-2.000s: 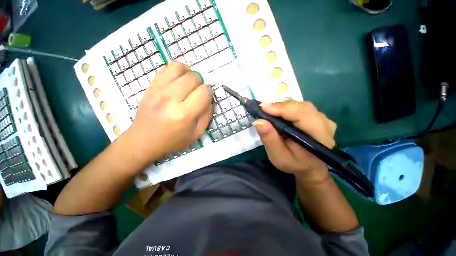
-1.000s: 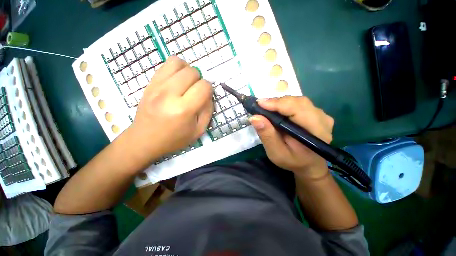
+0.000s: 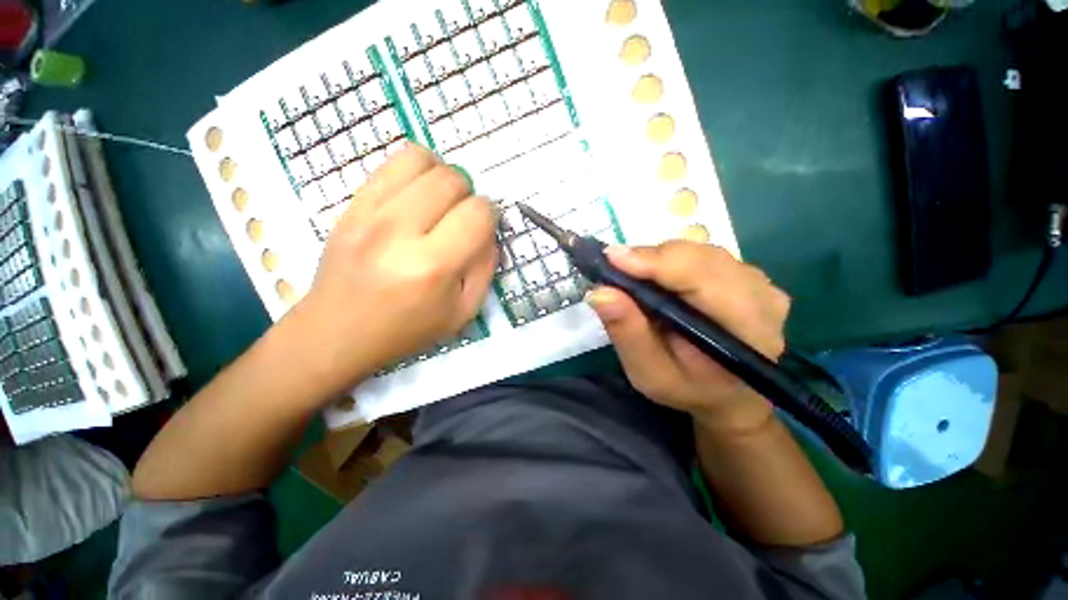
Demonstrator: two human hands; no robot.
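The white carrier tray (image 3: 704, 176) lies tilted on the bench, with round tan holes along two sides. Dark grids of circuit boards (image 3: 486, 59) with green strips lie in it. My left hand (image 3: 404, 258) is closed over the tray's middle, with a small green bit at its fingertips; the solder wire (image 3: 141, 142) runs toward it from the left, its end hidden. My right hand (image 3: 697, 322) holds the black soldering iron (image 3: 714, 338) like a pen, its tip over the boards just right of my left fingertips. Whether the tip touches a joint is too small to tell.
Stacked holed trays (image 3: 100, 281) stand at left, a person's grey sleeve (image 3: 59, 498) below them. A green cylinder (image 3: 57, 68) is at upper left. A black phone (image 3: 940, 182) and a light blue plastic item (image 3: 931, 410) are at right. A yellow-rimmed roll (image 3: 902, 14) is at the top right edge.
The tray, phone and other bench things appear shifted slightly right in the picture. Both hands keep their grips, and the iron tip stays close to my left fingertips.
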